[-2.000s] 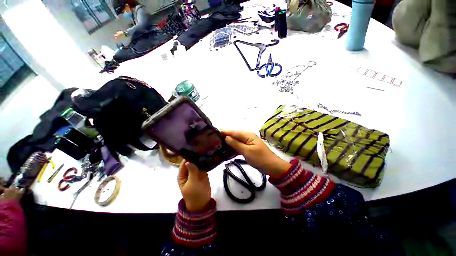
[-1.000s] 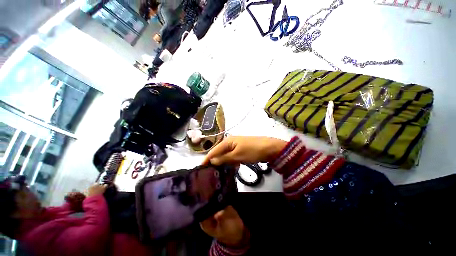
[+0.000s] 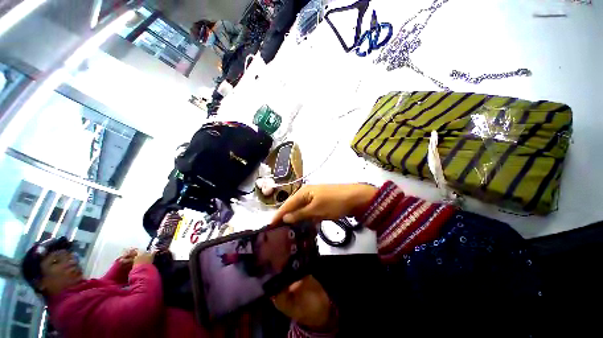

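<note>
A smartphone (image 3: 244,267) in a dark case, its screen lit with a picture, is held tilted low in front of me, over the table's near edge. My right hand (image 3: 317,203) grips its upper right edge with thumb and fingers. My left hand (image 3: 305,302) holds it from below on the right side, partly hidden behind the phone and in shadow. Black-handled scissors (image 3: 336,232) lie on the table just beside my right hand.
A green and black striped bundle (image 3: 463,150) lies on the right. A basket (image 3: 295,162) with a device, a green jar (image 3: 267,119) and a black bag (image 3: 228,155) are behind the phone. A person in pink (image 3: 109,297) sits at left. Blue-handled scissors (image 3: 374,38) lie farther back.
The phone was first higher, over the table, and is now lower with both hands still on it. The view has tilted and turned left, bringing the person in pink further into view.
</note>
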